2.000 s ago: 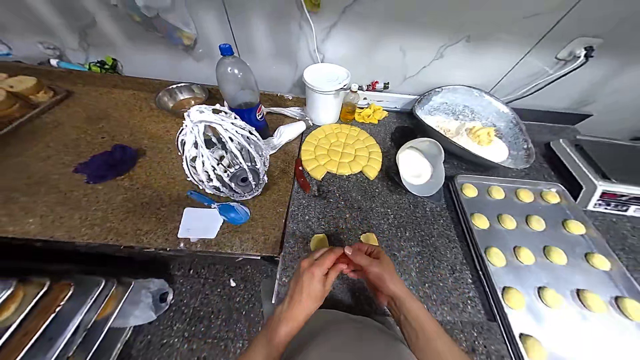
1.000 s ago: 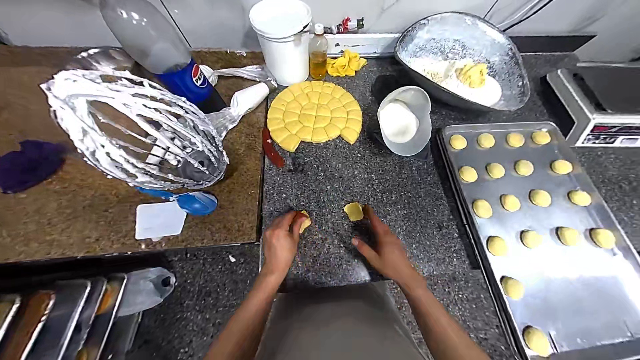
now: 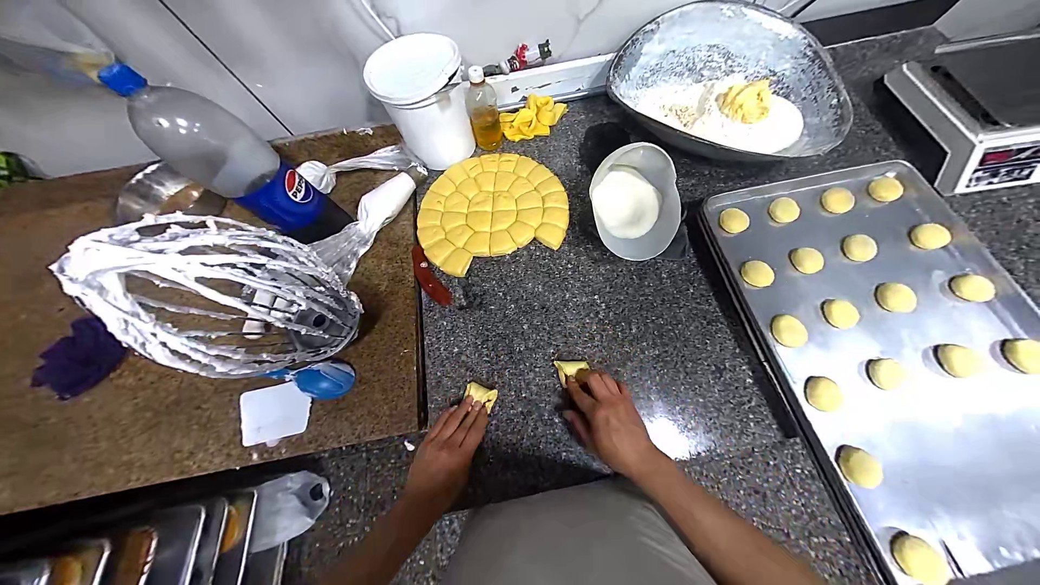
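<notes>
My left hand (image 3: 452, 441) rests its fingertips on a small yellow dough piece (image 3: 481, 396) on the dark speckled counter. Fingers of my right hand (image 3: 605, 410) touch a second dough piece (image 3: 572, 371), a little farther forward and to the right. Beyond them lies a round of yellow dough (image 3: 491, 208) cut into portions, with a gap at its near edge. A red-handled knife (image 3: 431, 279) lies at its lower left. At the right, a metal baking tray (image 3: 886, 422) holds several rows of yellow dough balls (image 3: 896, 297).
A cream-covered whisk (image 3: 211, 296), blue scraper (image 3: 323, 379), white card (image 3: 275, 413) and soda bottle (image 3: 244, 162) stand or lie left. White bucket (image 3: 418, 106), oil bottle (image 3: 485, 114), scoop of white powder (image 3: 635, 203), flour bowl (image 3: 731, 81) and scale (image 3: 967, 114) are at the back.
My hands were together two seconds ago and are now apart. Since one second ago, my right hand has come onto the right dough piece from beside it. The view has shifted.
</notes>
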